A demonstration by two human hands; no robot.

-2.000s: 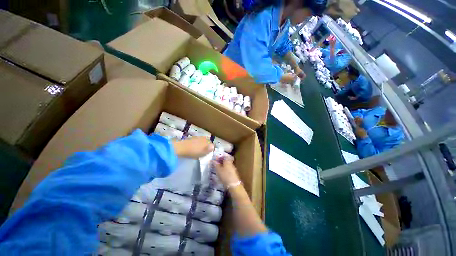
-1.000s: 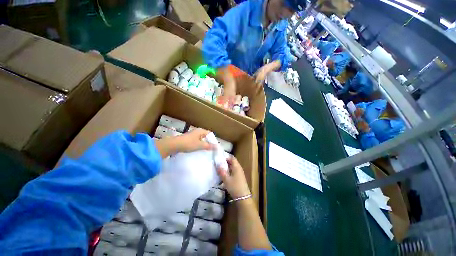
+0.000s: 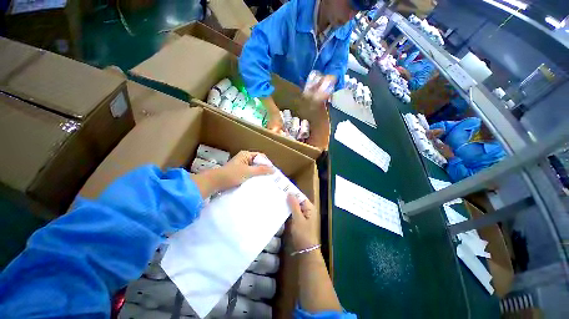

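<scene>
A white label sheet (image 3: 228, 233) with small grey print along its upper right edge lies slanted over the units. My left hand (image 3: 240, 171) pinches its top corner. My right hand (image 3: 301, 218) is at the printed edge, thumb and fingers close together; a label between them is too small to tell. White cylindrical units (image 3: 256, 285) lie in rows under the sheet, inside an open brown carton (image 3: 262, 138). Part of the rows is hidden by the sheet and my left sleeve.
A neighbouring carton (image 3: 187, 65) with loose units and a green glow stands beyond, with a coworker reaching into it. A closed carton (image 3: 62, 118) is at left. Printed label sheets (image 3: 368, 204) lie on the green bench (image 3: 387, 274) at right, under a grey metal frame (image 3: 480, 187).
The sheet has been turned and spread flatter, its printed edge now showing between my hands. My right hand has moved slightly right. The coworker has lifted one hand with white units.
</scene>
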